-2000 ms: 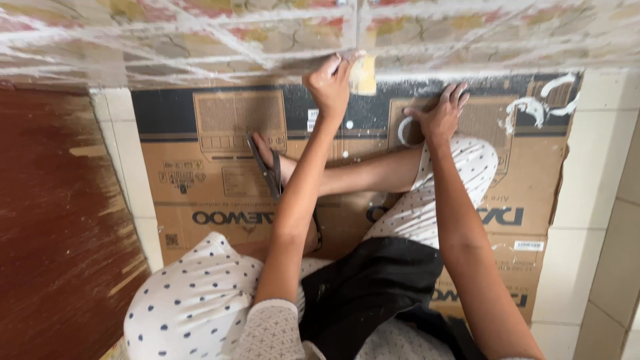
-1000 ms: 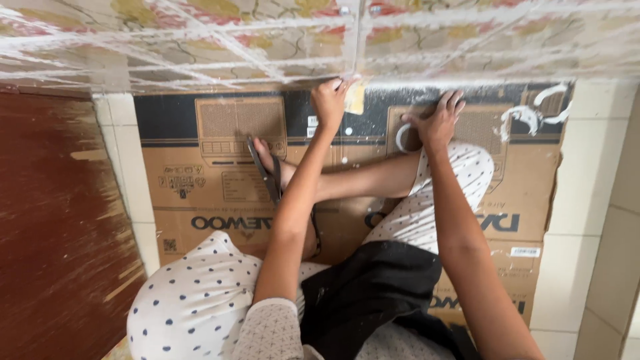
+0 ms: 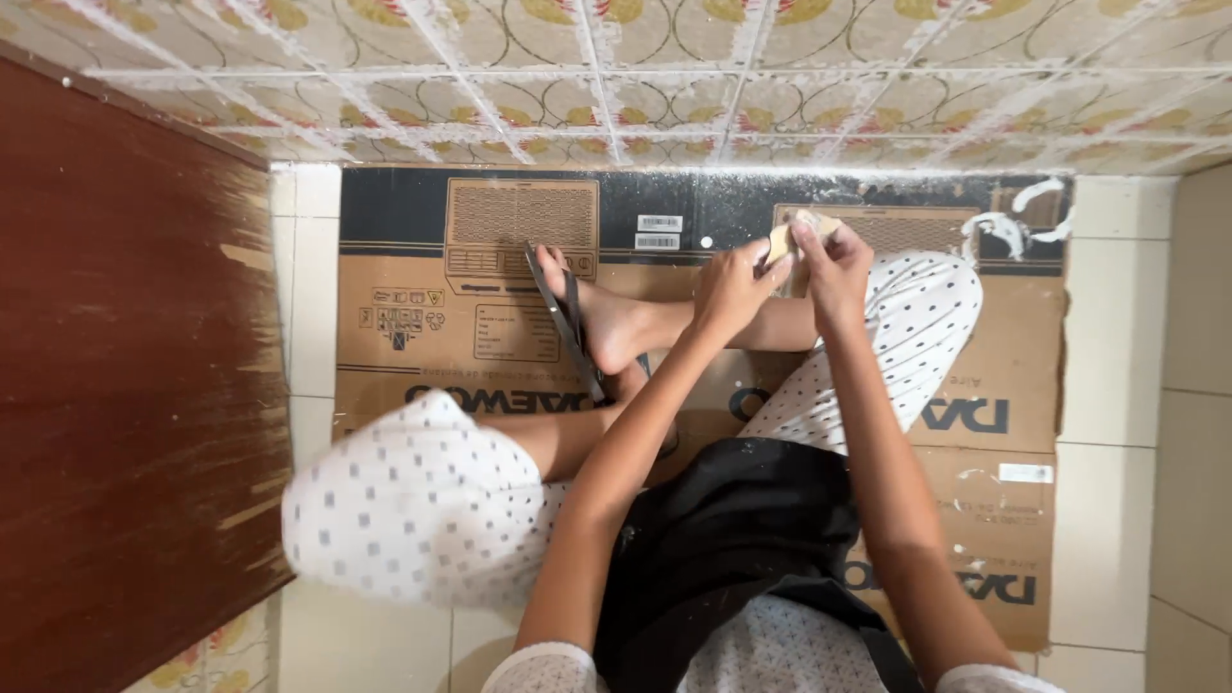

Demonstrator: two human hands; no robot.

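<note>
My left hand (image 3: pixel 736 289) and my right hand (image 3: pixel 835 269) meet above the flattened cardboard box (image 3: pixel 1001 356), in front of my bent leg. Between them they hold a small pale yellow piece (image 3: pixel 782 245), perhaps sandpaper or a sponge; its kind cannot be told. The fingers of both hands are closed on it, and whitish residue shows at the right fingertips. Beyond the hands rises the patterned tile wall (image 3: pixel 664 106), its joints smeared with white material. White powder lies along the foot of the wall.
A worn reddish-brown wooden panel (image 3: pixel 135 385) stands at the left. Pale floor tiles (image 3: pixel 1107 318) border the cardboard. My foot in a dark flip-flop (image 3: pixel 563 318) rests on the cardboard. White smears (image 3: pixel 1001 231) mark its far right corner.
My left hand has come away from the wall's foot with the yellow piece. My right hand has lifted off the cardboard and joined it. The view has shifted.
</note>
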